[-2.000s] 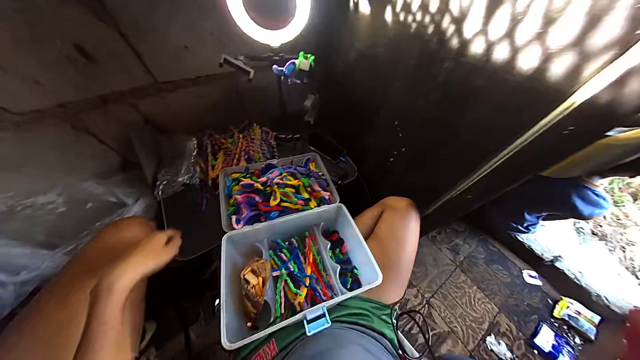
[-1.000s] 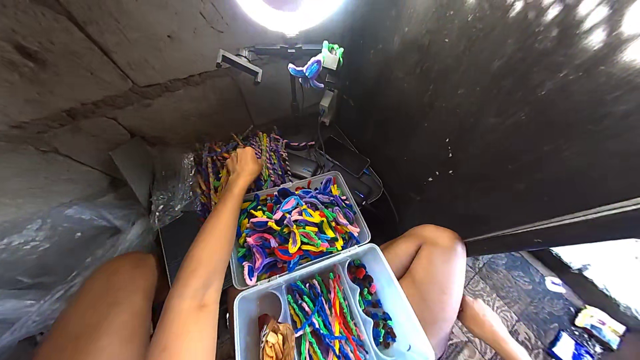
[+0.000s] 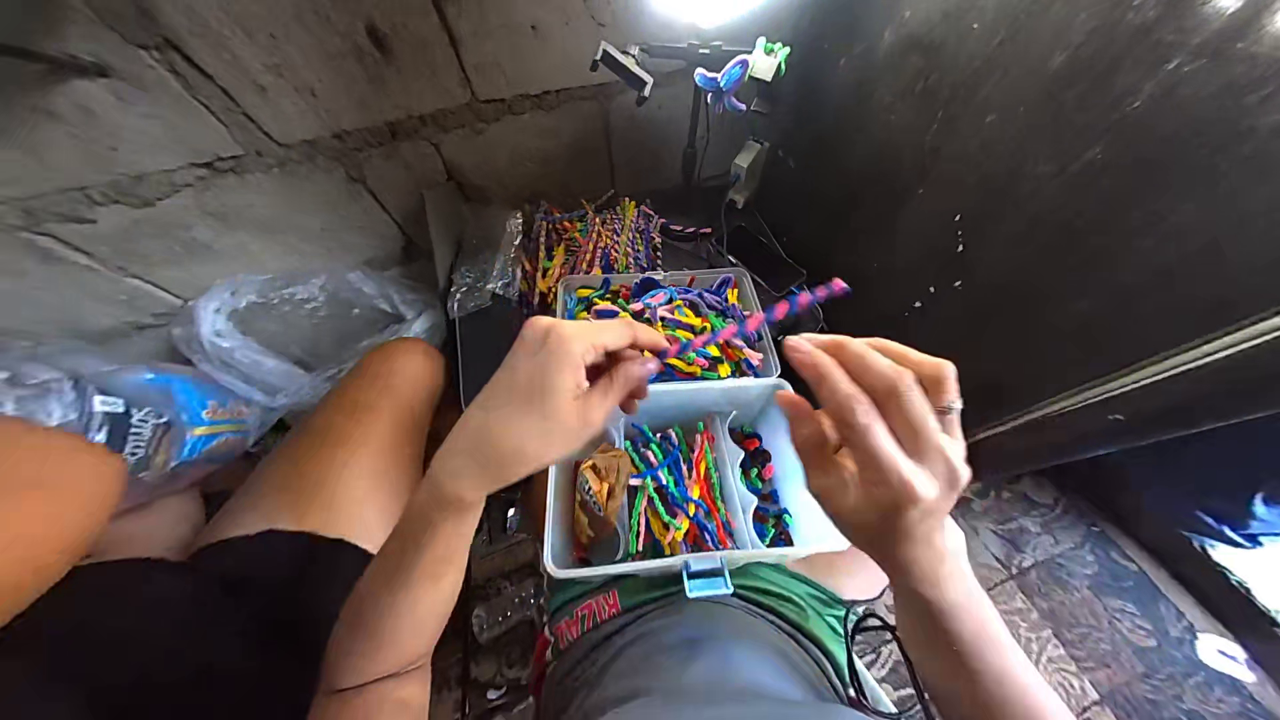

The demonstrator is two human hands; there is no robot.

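Between the thumb and fingers of my left hand (image 3: 565, 400) is one end of a twisted pink and blue pipe cleaner (image 3: 765, 318), which slants up to the right. My right hand (image 3: 880, 435) is raised beside it, fingers apart, holding nothing. Below both hands an open plastic case (image 3: 560, 567) rests on my lap. Its near half holds colourful twisted pipe cleaners (image 3: 680, 490), a crumpled brown wrapper (image 3: 603, 485) and small dark coiled pieces (image 3: 765, 480). The far half is full of bent fuzzy pieces (image 3: 690, 305). Behind it lies a pile of twisted pipe cleaners (image 3: 590, 240).
A ring light (image 3: 705, 10) on a stand with a phone clamp (image 3: 622, 72) and fuzzy butterfly shapes (image 3: 724, 80) stands behind. A block wall and clear plastic bags (image 3: 300, 320) are at left, beside another person's bare knee (image 3: 55, 490). A dark panel rises at right.
One second ago a hand reached into the pile behind the case; now my left hand holds a pink and blue pipe cleaner above the case. My right hand has come into view.
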